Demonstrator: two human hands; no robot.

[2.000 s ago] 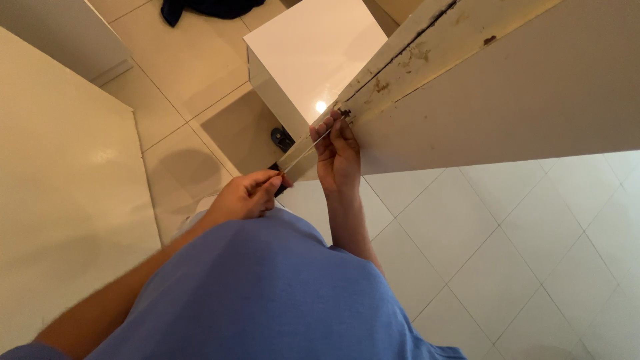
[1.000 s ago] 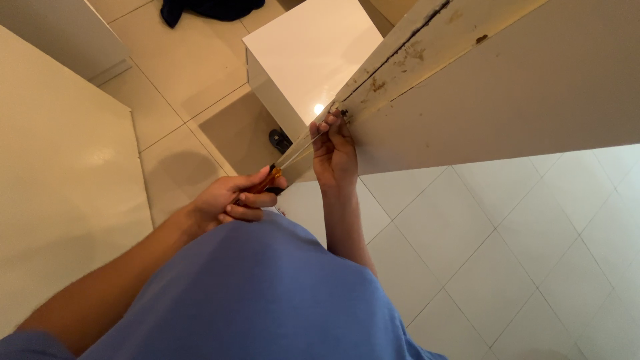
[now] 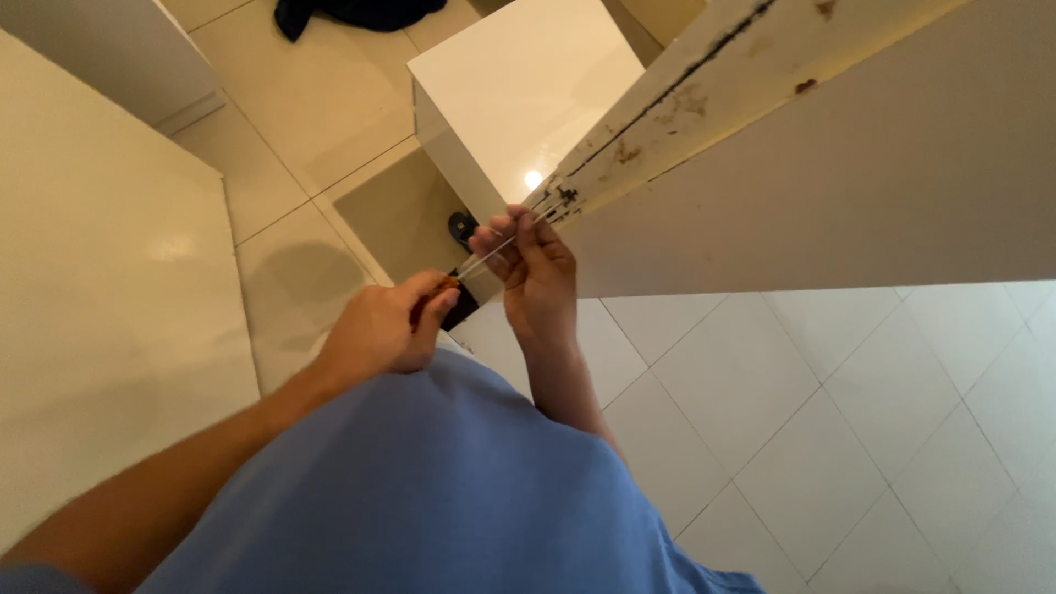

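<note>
My left hand point(image 3: 392, 323) is closed around the orange-red handle point(image 3: 429, 299) of what looks like a screwdriver, which the fingers mostly cover. Its thin metal shaft point(image 3: 492, 252) slants up and right to the narrow edge of a white door or panel point(image 3: 689, 107). Close to that edge, my right hand point(image 3: 540, 268) has thumb and fingers on the shaft, palm turned up. Just past the fingertips is a dark, damaged recess point(image 3: 566, 196) in the edge; whether the tip is inside cannot be told. A dark flat piece point(image 3: 460, 304) lies beside the left fingertips.
A glossy white box-like cabinet point(image 3: 528, 82) stands behind the door edge, with a black object point(image 3: 462, 227) by its lower side. Another pale panel point(image 3: 107, 247) is at the left. Dark cloth point(image 3: 359, 12) lies on the tiled floor point(image 3: 280, 124).
My left hand has shifted its grip on the handle, which showed more a second ago. The right hand remains by the door edge, its fingers now more spread.
</note>
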